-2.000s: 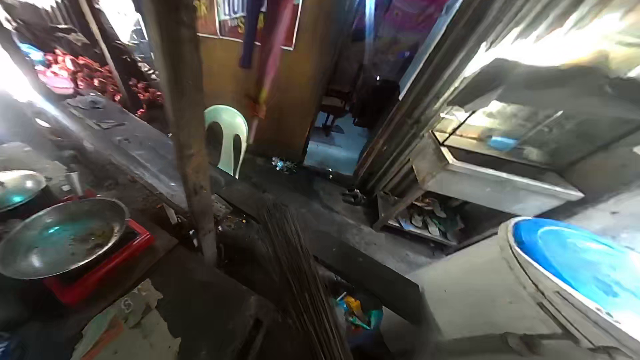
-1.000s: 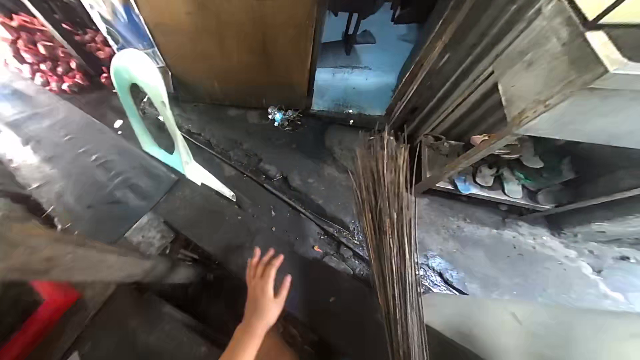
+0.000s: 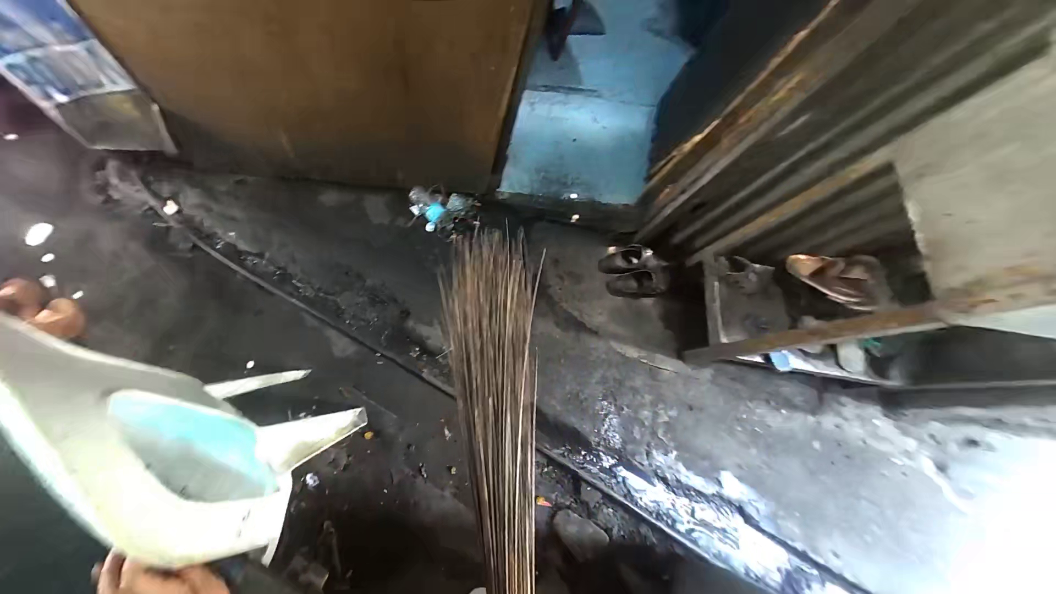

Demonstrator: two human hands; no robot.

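At the lower left, my left hand grips the edge of the backrest of a pale green plastic chair. The chair is tilted, with two legs pointing right over the dark ground. A stick broom of thin brown ribs reaches up from the bottom edge at the middle, its tips spread near a small heap of litter. The broom's lower end is out of frame, and my right hand is not seen.
Behind stand a brown wooden panel and a doorway with a blue floor. Dark sandals lie beside a low shoe rack at right. A narrow gutter crosses the ground diagonally. A loose stone lies right of the broom.
My left hand, empty and spread one second ago, has moved left and taken hold of the chair. The chair has been tilted from its earlier stance. The view has turned further down.
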